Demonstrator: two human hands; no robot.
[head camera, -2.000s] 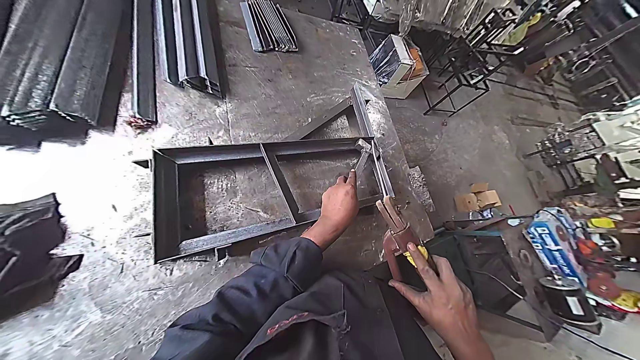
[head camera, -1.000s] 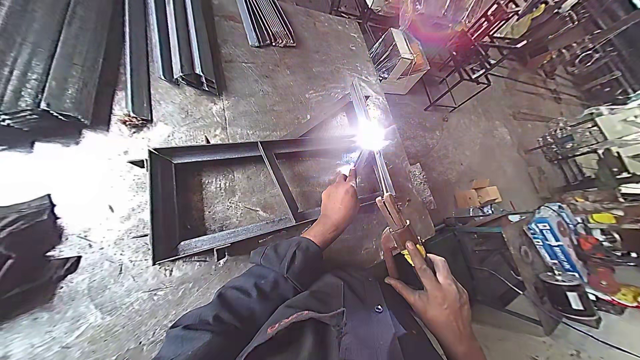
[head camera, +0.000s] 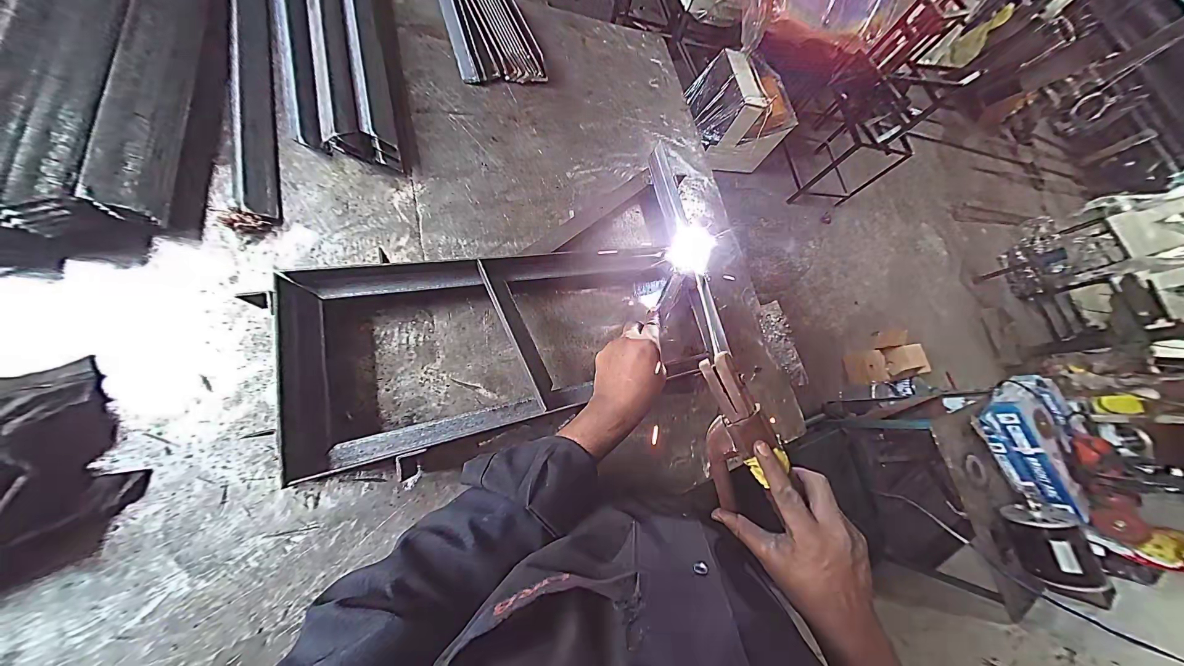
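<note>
On the steel worktable (head camera: 546, 111) lies a welded-style frame of angle steel (head camera: 435, 430) with a crossbar. A bright welding arc (head camera: 692, 248) burns at its right end and hides the joint there. My left hand (head camera: 631, 372) is closed on a small metal piece or tool (head camera: 651, 301), just below and left of the arc; glare blurs its shape. My right hand (head camera: 814, 541) grips the yellow-handled electrode holder (head camera: 745, 430), whose jaws point up toward the arc. A thin bar or rod (head camera: 710, 319) runs between jaws and arc.
Steel channels and angle bars (head camera: 338, 83) are stacked at the upper left, with thin angle pieces (head camera: 492, 42) at the top. Dark metal sheets or scraps (head camera: 55, 462) lie at the left. A box (head camera: 740, 116), cartons (head camera: 886, 359) and a wire spool (head camera: 1054, 546) stand right.
Two seconds ago no arc burned; it was lit one second ago and still burns now, with sparks flying. Both hands have stayed in nearly the same places.
</note>
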